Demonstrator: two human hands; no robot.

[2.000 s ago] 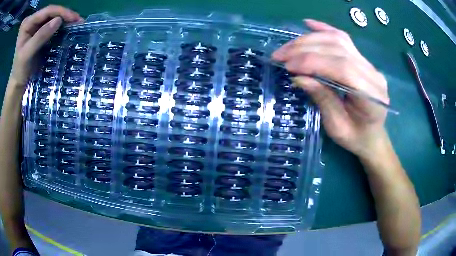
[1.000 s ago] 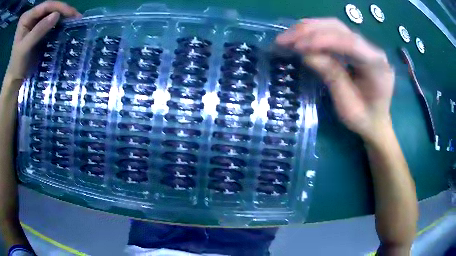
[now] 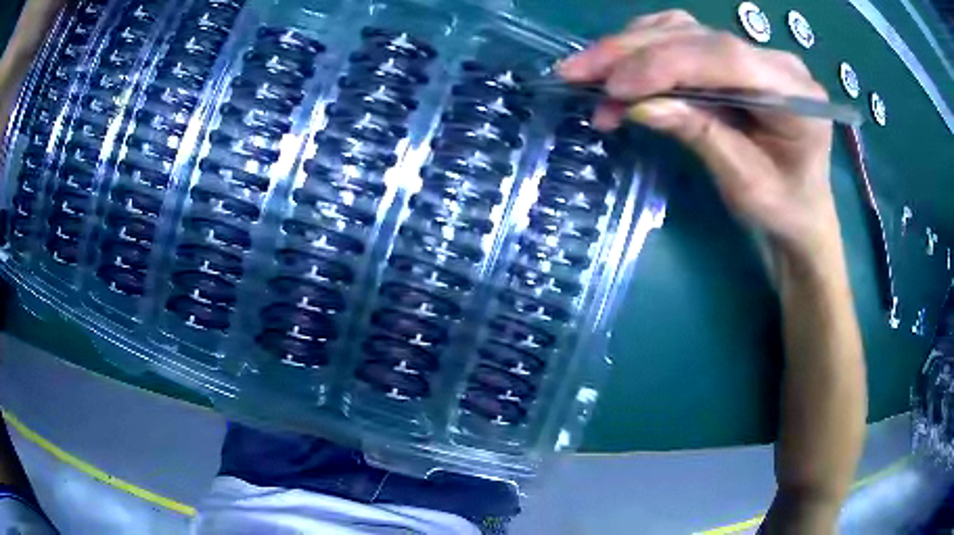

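The large clear blister tray [image 3: 356, 418] lies tilted across the bench, its lower edge overhanging the front. Black miniature speakers [image 3: 303, 313] stand on edge in its channels. My right hand [image 3: 722, 105] is at the tray's upper right and holds grey metal tweezers [image 3: 774, 103] like a pen. The tweezers' tip points left over the upper end of the channels near the right side; whether it touches a part cannot be told. My left hand is out of the picture; only a bit of forearm [image 3: 23, 47] shows at the upper left edge.
Several pale ringed discs [image 3: 801, 28] lie on the green bench [image 3: 701, 345] at upper right. A slim dark tool [image 3: 873, 225] lies at the right. Small light bits lie beside it. A clear plastic edge curves at the far right. My clothing shows below the tray.
The tray has turned and shifted left and up in view. My left hand has left the picture. My right hand still holds the tweezers, now nearly level.
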